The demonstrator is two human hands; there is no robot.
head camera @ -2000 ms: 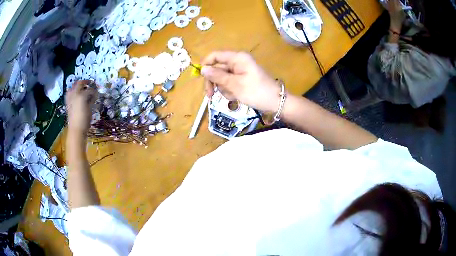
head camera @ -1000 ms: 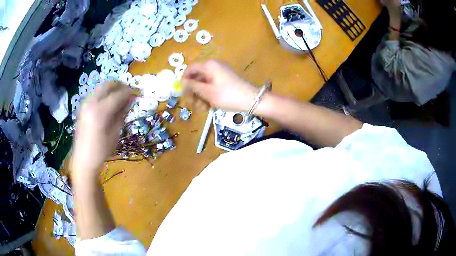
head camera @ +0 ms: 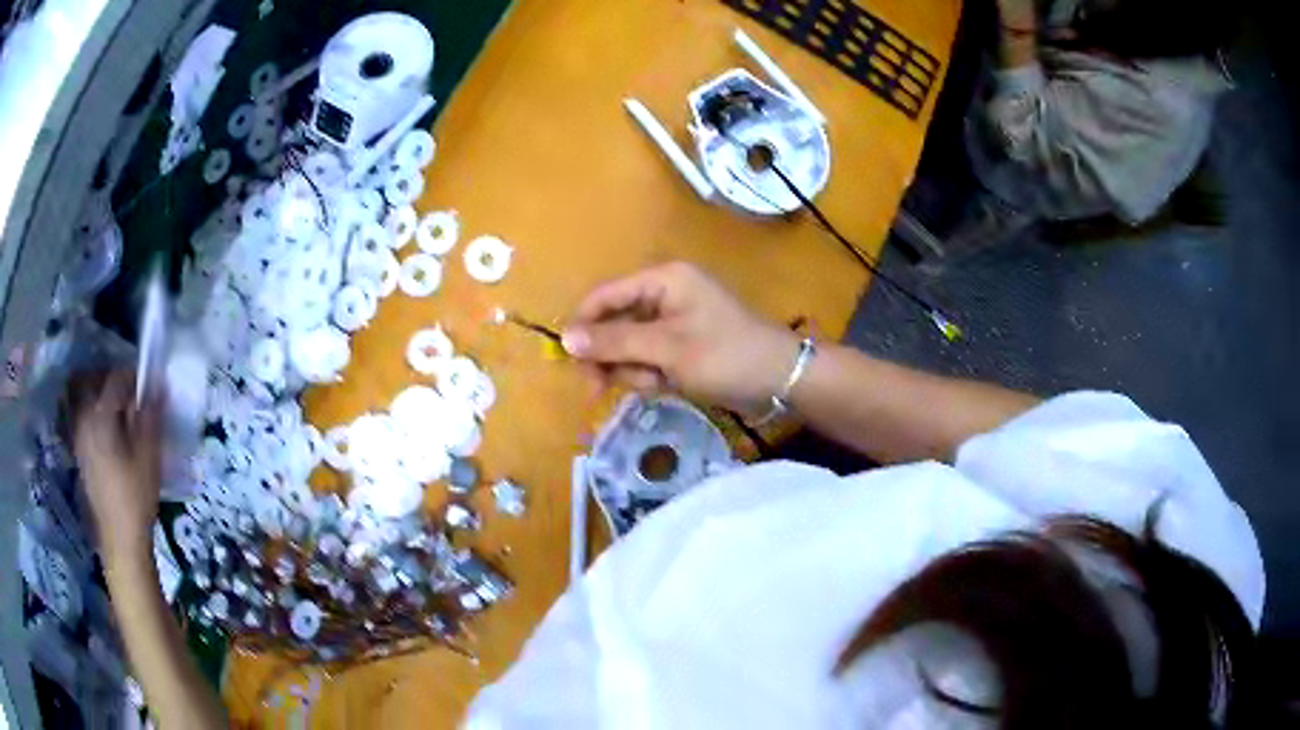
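My right hand [head camera: 684, 335], with a bracelet, pinches a small yellow connector [head camera: 553, 347] with a short dark lead over the orange bench. A white open housing [head camera: 659, 459] lies just below this hand, partly hidden by the white sleeve, with a flat white strip [head camera: 579, 513] beside it. My left hand [head camera: 117, 442] is at the far left, blurred, with a thin upright white piece [head camera: 151, 340] at its fingers. Exactly what that piece is cannot be told.
White rings and discs [head camera: 321, 350] are heaped at left, above tangled wired motors [head camera: 357, 585]. A closed white unit [head camera: 374, 72] lies at upper left. Another open housing [head camera: 763, 150] has a black cable over the bench edge. A perforated black strip [head camera: 855, 50] and a seated person [head camera: 1098, 136] are beyond.
The view has shifted, bringing the closed unit into sight. My left hand has moved from the motors to the far left and now has a white piece. My right hand still holds the yellow connector.
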